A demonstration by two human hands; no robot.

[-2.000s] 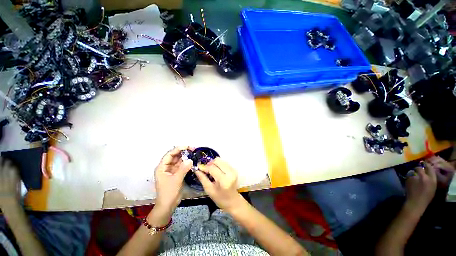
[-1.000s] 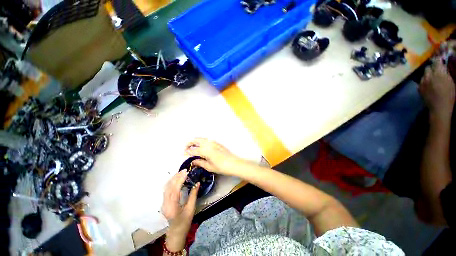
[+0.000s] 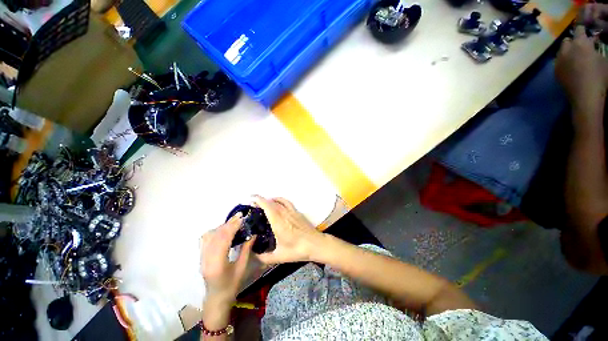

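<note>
A round black dome housing (image 3: 259, 230) with small dark parts inside is held between my hands near the front edge of the pale bench board. My left hand (image 3: 223, 256) grips its left side, with fingertips and thumb at the open side. My right hand (image 3: 288, 230) wraps round its right side. A small dark module with a pale spot shows inside, partly hidden by my fingers. Fine wires cannot be told apart clearly.
A tangled pile of ring-shaped boards and wires (image 3: 73, 226) lies at left. Black housings with wires (image 3: 159, 123) stand behind. A blue bin (image 3: 267, 40) is at the back. A black housing (image 3: 393, 21) and small brackets (image 3: 493, 38) lie right, near another person's hand (image 3: 580, 60).
The view has turned and shifted to the right side. My right hand has moved from the housing's top to its right side. My left hand stays on its left, and the housing looks more tilted.
</note>
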